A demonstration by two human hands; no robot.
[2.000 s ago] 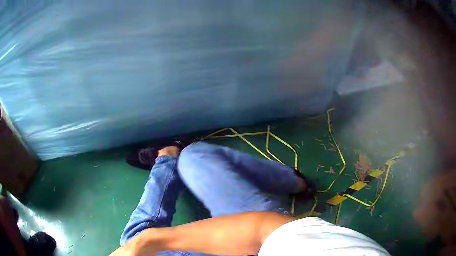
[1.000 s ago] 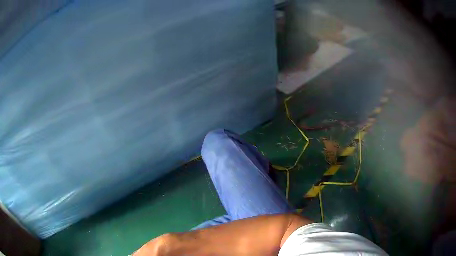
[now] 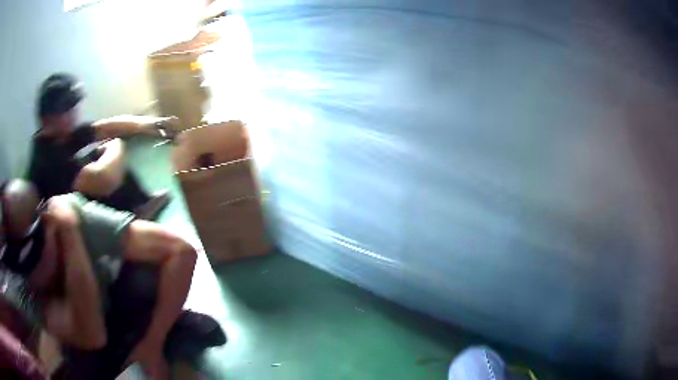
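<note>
Neither of my hands is in view. My own knee in blue jeans (image 3: 479, 365) shows small at the bottom edge, right of centre. A tall open brown carton (image 3: 225, 211) stands on the green floor left of centre, with a small dark spot inside its mouth. The large blue-covered stack (image 3: 446, 163) fills the middle and right of the view. The picture is blurred.
Two people sit low at the left, one in a black top and dark cap (image 3: 56, 159), one in a grey-green shirt (image 3: 104, 226) nearer me. Another brown carton (image 3: 177, 93) stands behind. Bright glare hides part of the back.
The view has swung to the left. My forearm and the yellow strapping with the striped tape have left the picture; the seated people and brown cartons have come in.
</note>
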